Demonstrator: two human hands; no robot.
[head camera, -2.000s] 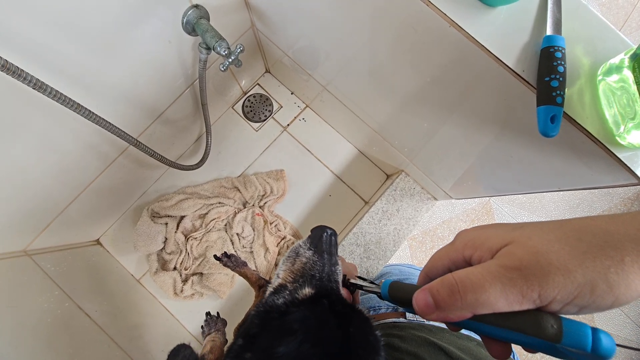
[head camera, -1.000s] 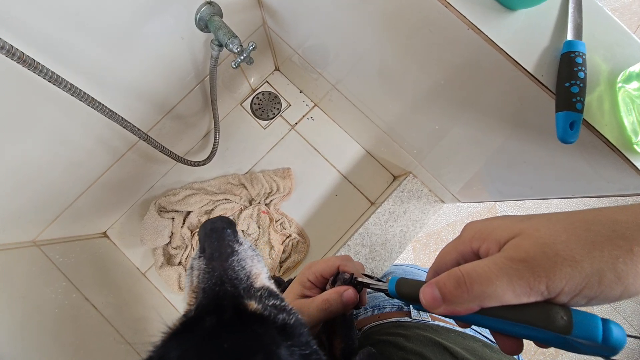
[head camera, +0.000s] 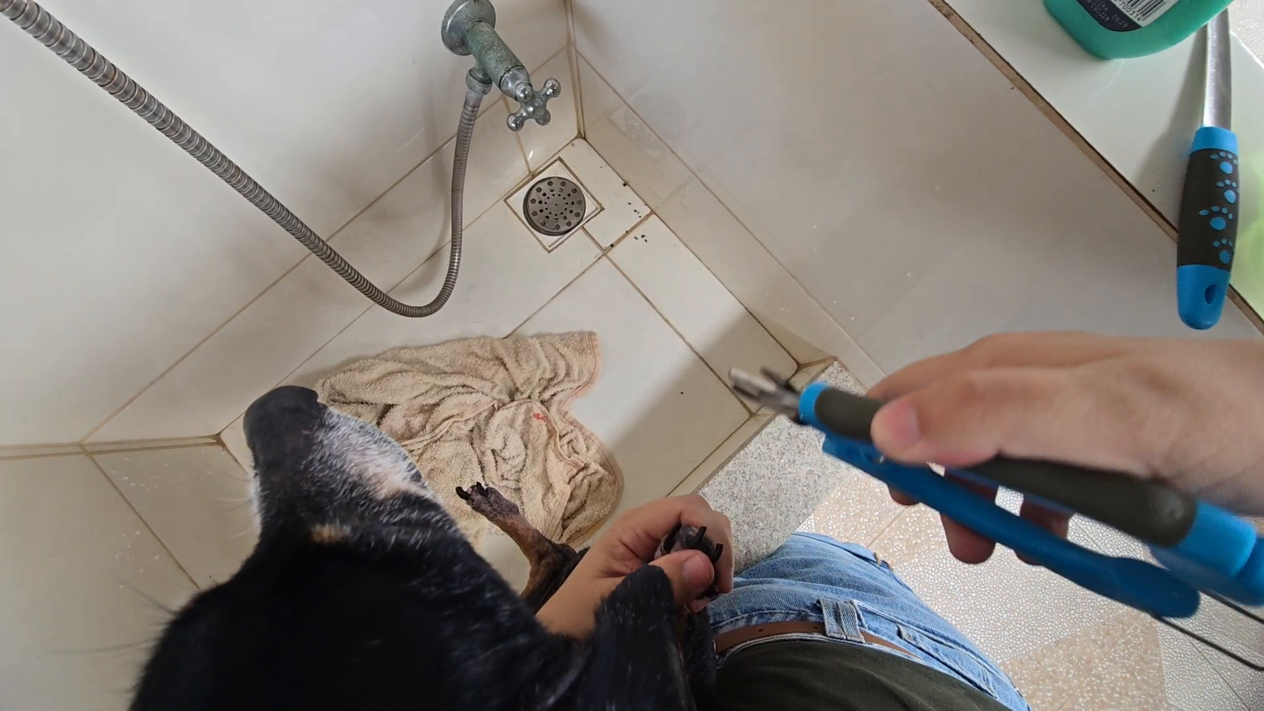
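Note:
A black dog with a greying muzzle (head camera: 336, 454) fills the lower left. My left hand (head camera: 652, 563) is closed around one of its paws (head camera: 693, 543), whose dark claws show between thumb and fingers. The dog's other front paw (head camera: 494, 504) rests over a beige towel (head camera: 494, 415). At the right, my right hand (head camera: 1037, 425) grips blue and dark-grey nail clippers (head camera: 987, 494). Their metal tip points left, above and to the right of the held paw and apart from it.
A floor drain (head camera: 555, 205) lies in the tiled corner below a tap (head camera: 499, 59) with a metal hose (head camera: 395, 301). On the white ledge (head camera: 1076, 89) are a green bottle (head camera: 1136, 20) and a blue-grey handled tool with paw prints (head camera: 1208, 227). A stone sill (head camera: 780, 484) borders the basin.
The clippers in my right hand have moved up and away from the paw, which they were at one second ago. The dog's head has swung left from its place two seconds ago.

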